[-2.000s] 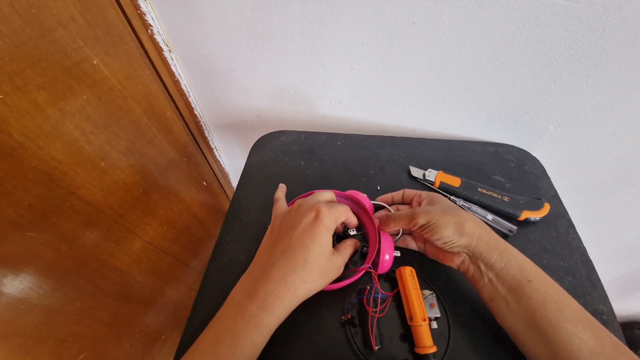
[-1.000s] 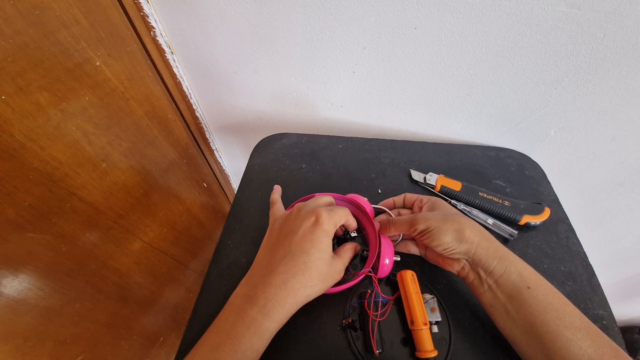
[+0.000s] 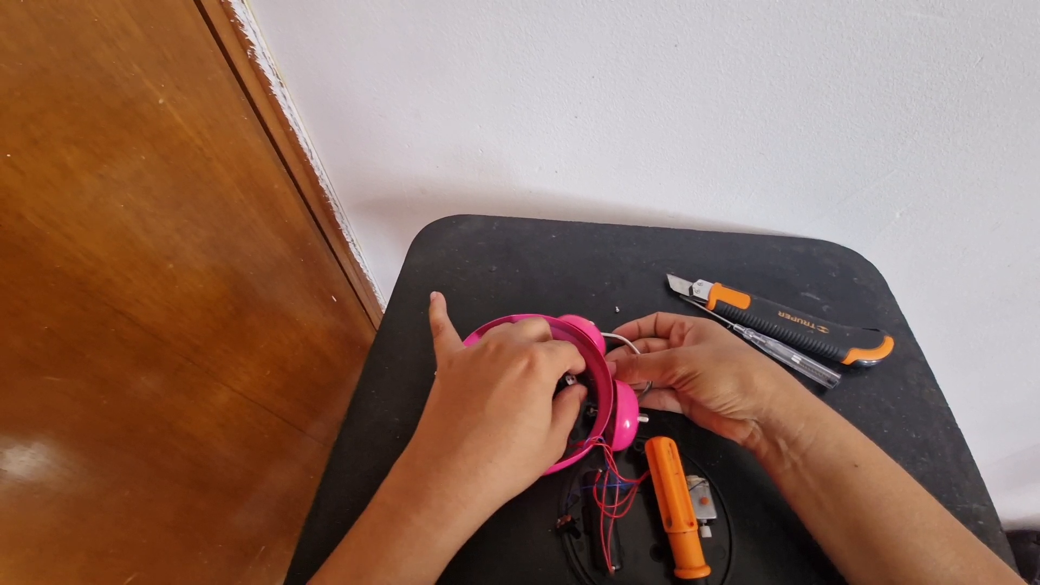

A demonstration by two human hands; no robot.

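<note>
A pink twin-bell alarm clock case (image 3: 603, 406) lies on the black tabletop, its two bells facing right. My left hand (image 3: 508, 382) reaches into the case, thumb and fingers closed around a small dark part that is mostly hidden. My right hand (image 3: 691, 370) has its fingertips at the white handle (image 3: 624, 340) between the bells and touches the case there. Red and blue wires (image 3: 611, 487) run from the case to a round black back cover (image 3: 642, 532). An orange screwdriver handle (image 3: 674, 504) lies over that cover, beside a small silver mechanism (image 3: 701, 500).
A Truper utility knife (image 3: 796, 325), blade exposed, lies right of my right hand, alongside a clear-handled screwdriver (image 3: 788, 357). A tiny screw (image 3: 617, 309) sits behind the clock. The white wall (image 3: 650, 122) borders the table at the back; a brown wooden door (image 3: 146, 284) stands at left.
</note>
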